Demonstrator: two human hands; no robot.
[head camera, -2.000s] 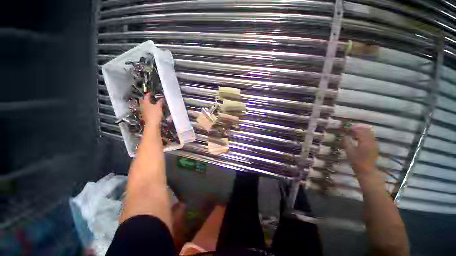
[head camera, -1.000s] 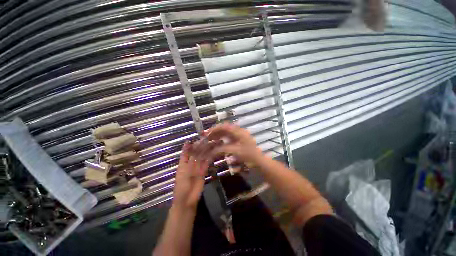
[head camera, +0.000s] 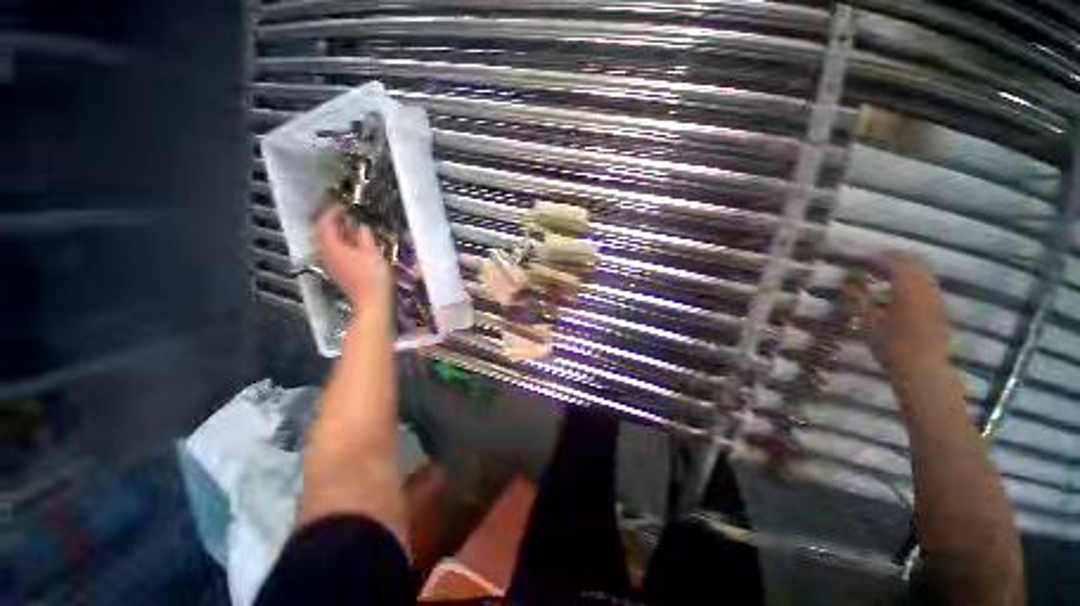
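A white clip tray (head camera: 448, 255) full of small metal clips (head camera: 377, 195) lies on the metal tubes (head camera: 663, 195) at the left. My left hand (head camera: 355, 255) reaches into the tray among the clips; blur hides whether its fingers hold one. My right hand (head camera: 906, 314) is at the right, over the edge of the white fabric (head camera: 900, 201) that covers the tubes there. Its fingertips are bent at the fabric's edge; blur hides what they touch. Tan clip pads (head camera: 566, 251) lie piled on the bare tubes between my hands.
A flat metal frame bar (head camera: 796, 201) crosses the tubes left of the fabric, and another bar (head camera: 1042, 314) crosses at the far right. A white plastic bag (head camera: 267, 474) stands on the floor at the lower left, near an orange object (head camera: 480, 550).
Since one second ago, my hands have parted from the frame bar. The left is now in the tray, the right by the fabric's edge. The view has swung left.
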